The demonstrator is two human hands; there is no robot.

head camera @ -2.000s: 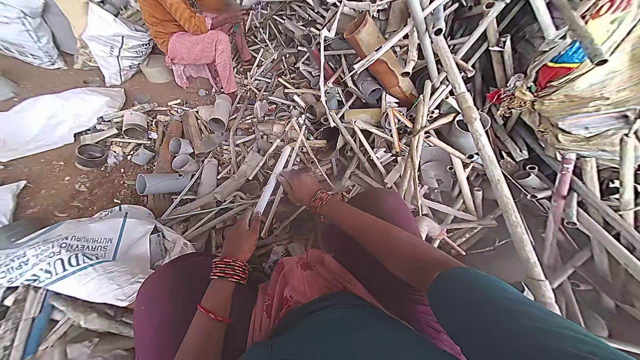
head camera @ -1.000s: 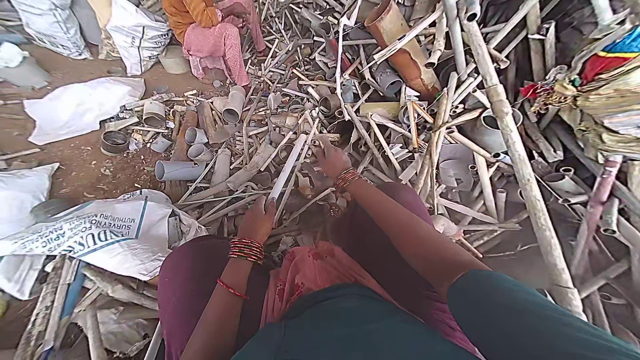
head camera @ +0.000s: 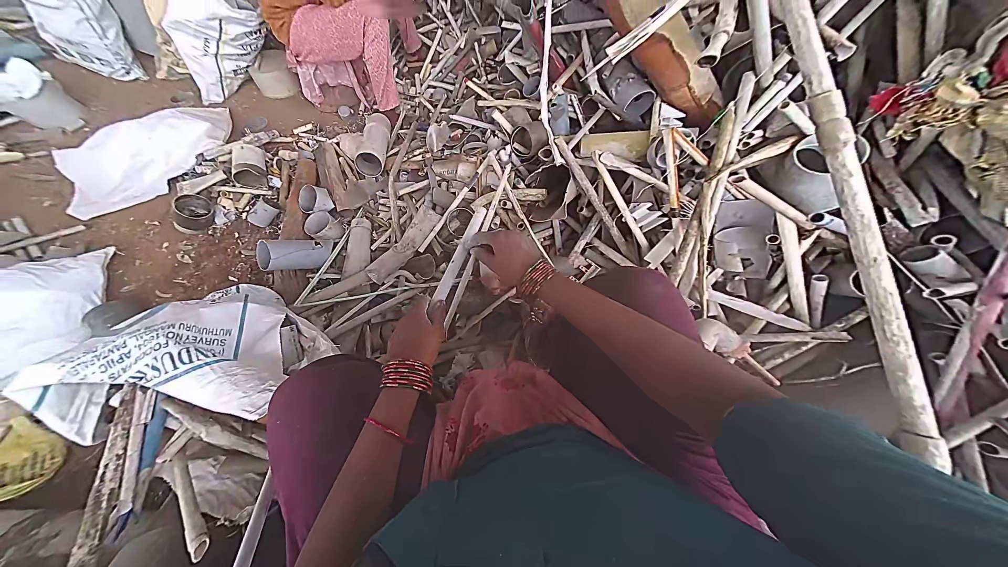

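My left hand (head camera: 417,331) is closed around the lower end of a pale plastic strip (head camera: 459,264), which slants up and to the right. My right hand (head camera: 508,258) is at the strip's right side, near its upper half, with its fingers curled; whether it grips the strip or something small is unclear. Both hands are just in front of my knees. Under and beyond them lies a heap of cut plastic pipes and strips, with a grey pipe piece (head camera: 293,255) to the left of my hands.
A long pale pole (head camera: 870,244) slants down the right side. A white printed sack (head camera: 197,346) lies at the left, with a white sheet (head camera: 142,161) behind it. Another person in pink clothing (head camera: 339,47) sits at the back. A broken orange-brown pipe (head camera: 669,67) lies beyond my hands.
The view has shifted somewhat. The pale strip stays in my left hand, and my right hand remains close beside it. Nothing else has plainly changed.
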